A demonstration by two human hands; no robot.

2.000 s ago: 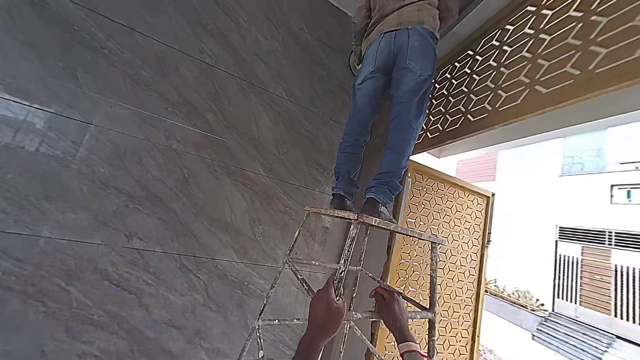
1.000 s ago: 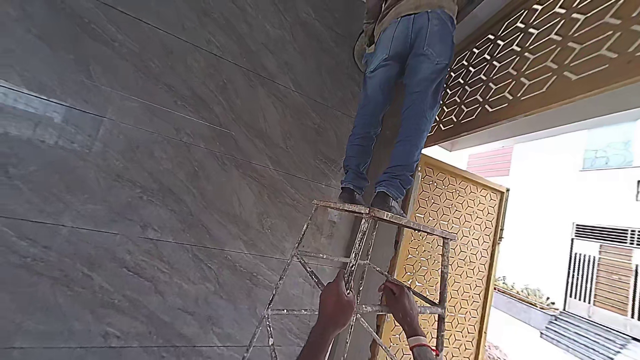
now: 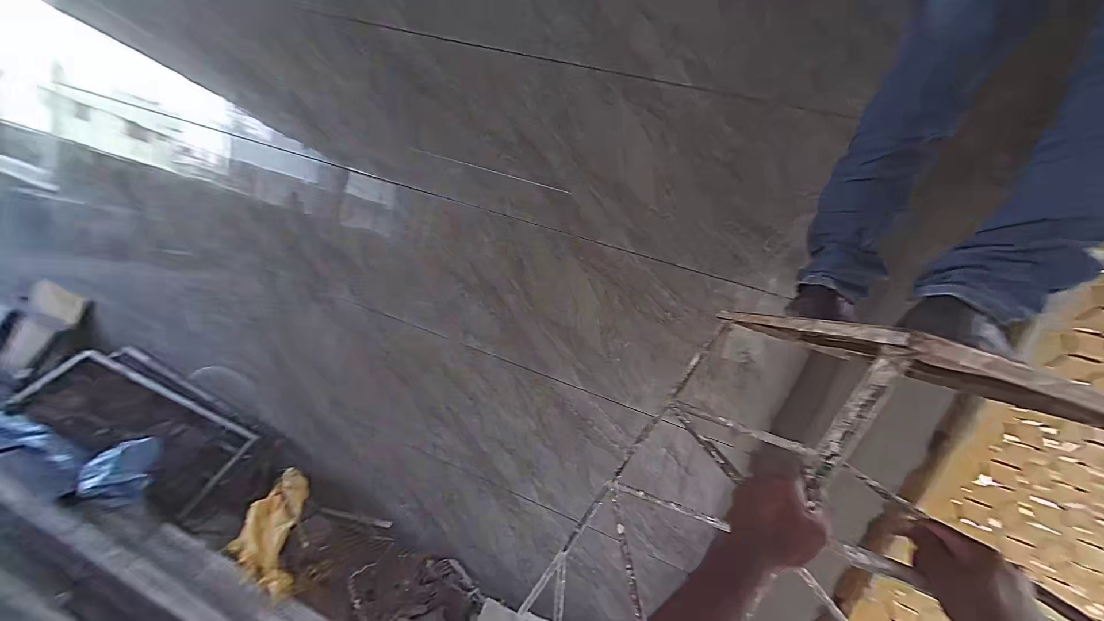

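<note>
A paint-spattered metal scaffold stand (image 3: 854,414) with a worn top board (image 3: 975,358) rises at the right, close to the stone-tiled wall. My left hand (image 3: 780,522) is closed around its near upright, below the board. Farther right, my right hand (image 3: 970,565) grips a bar of the same frame; its fingers are partly blurred. On the board stands a person in blue jeans (image 3: 862,181) and dark shoes, seen only from the legs down.
Grey veined tiles (image 3: 517,285) cover the wall. At lower left lie a yellow cloth or bag (image 3: 272,530), blue plastic sheeting (image 3: 121,470) and a metal frame (image 3: 172,397) on soil. A patterned golden panel (image 3: 1026,492) stands at right.
The view has swung left and down, bringing the soil and objects at lower left into sight. Both hands remain on the stand, and the person still stands on top.
</note>
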